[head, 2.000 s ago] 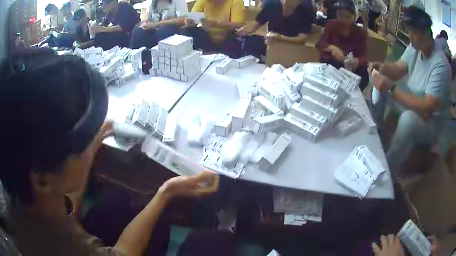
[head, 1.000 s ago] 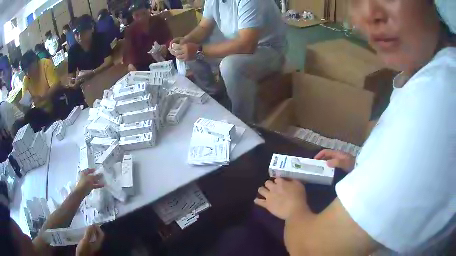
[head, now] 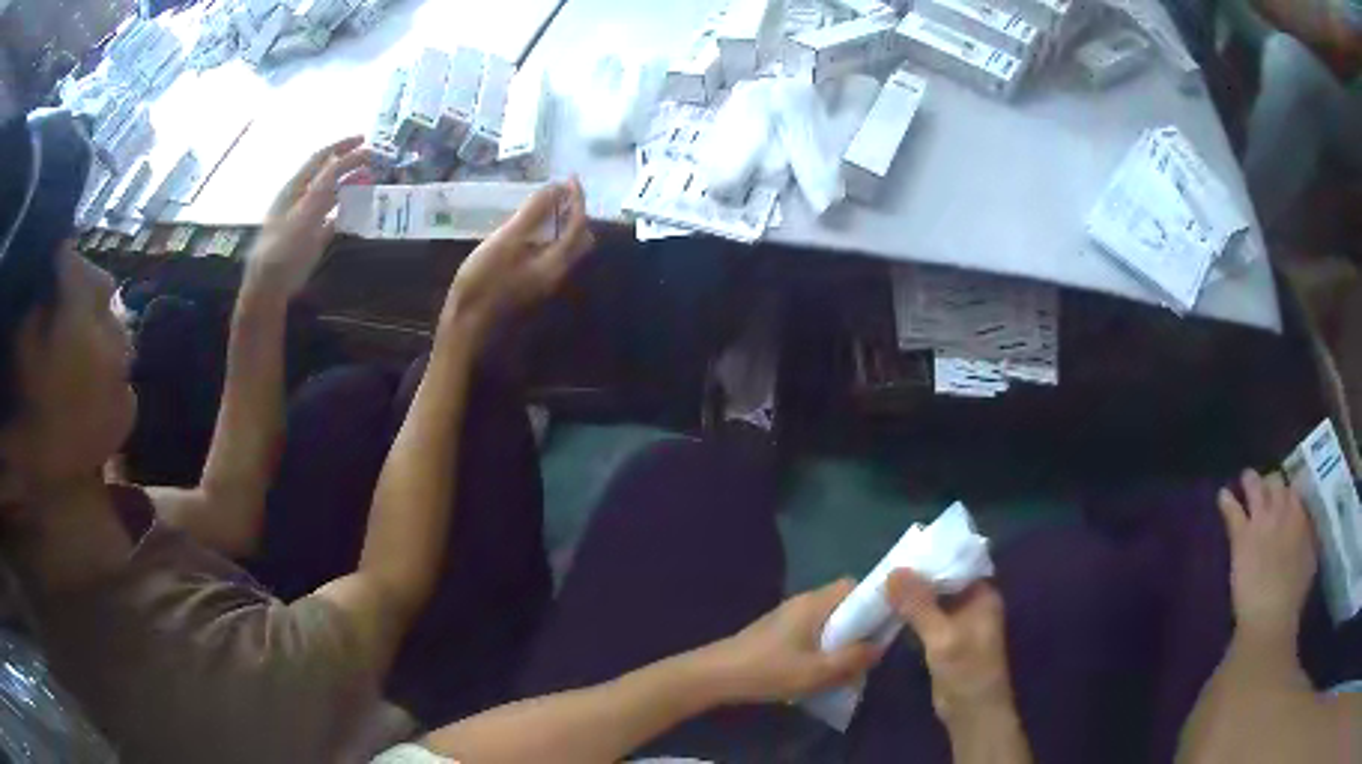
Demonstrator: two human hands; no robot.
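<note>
My left hand (head: 814,642) is over my lap, closed around a long white carton (head: 874,597) held at a slant. A whitish soft wrapped item (head: 956,548) is at the carton's upper right end. My right hand (head: 956,634) grips that item, its fingers touching the carton's end. A white flap or paper hangs below my left hand. How far the item is inside the carton cannot be told.
A left neighbour holds a flat carton (head: 448,209) at the table edge. Wrapped bundles (head: 747,142), leaflets (head: 1150,217) and cartons lie on the table (head: 971,246). Printed sheets (head: 978,329) lie below. A right neighbour's hand is beside a white carton (head: 1329,515).
The view has swung from the right neighbour back left and down to the lap. My hands with the carton and wrapped item now show; they were not in view before.
</note>
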